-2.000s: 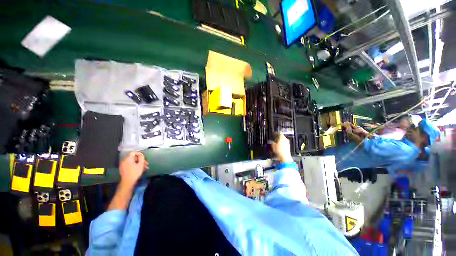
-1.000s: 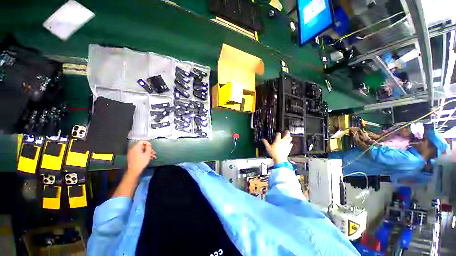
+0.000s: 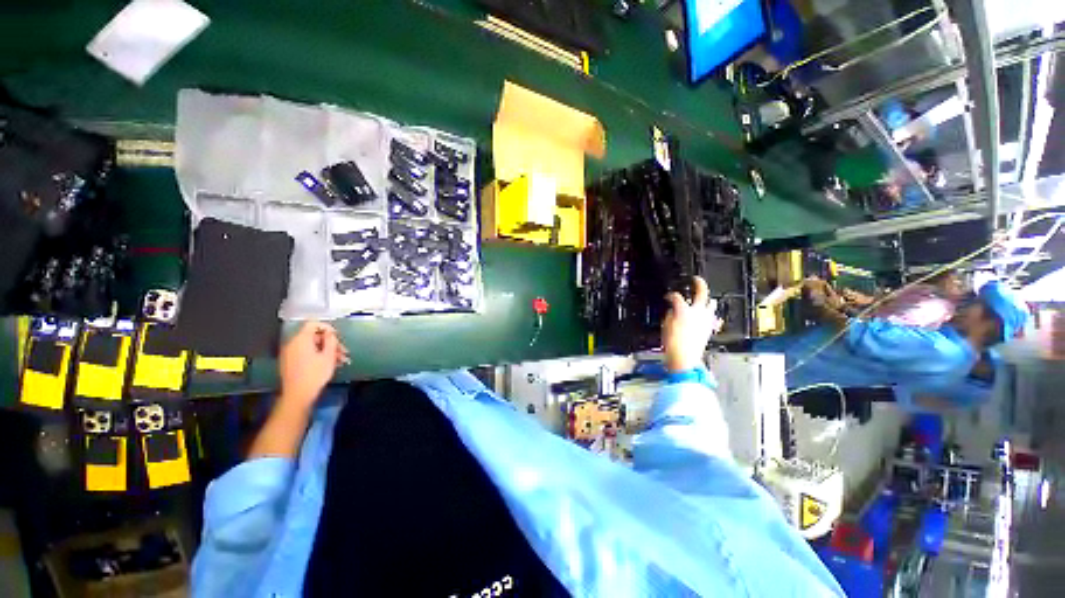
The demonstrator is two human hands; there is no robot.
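Note:
Stacked black compartment trays stand right of the open carton. The upper tray shows its edge and looks tilted. My right hand, with a blue wrist band, has its fingers at that tray's near edge and grips it. My left hand is loosely curled at the bench edge, beside a flat dark plate; whether it holds anything is hidden. Small black components lie in rows on a grey liner.
Yellow-patched phone units lie at left. An open carton stands behind the bench edge, a red-tipped item before it. A white machine is near my right arm. A white sheet lies far left. A person in blue works at right.
My right hand first left the tray stack's near edge with fingers spread, then moved right and closed on the upper tray, which now looks tilted. My left hand has stayed nearly in place.

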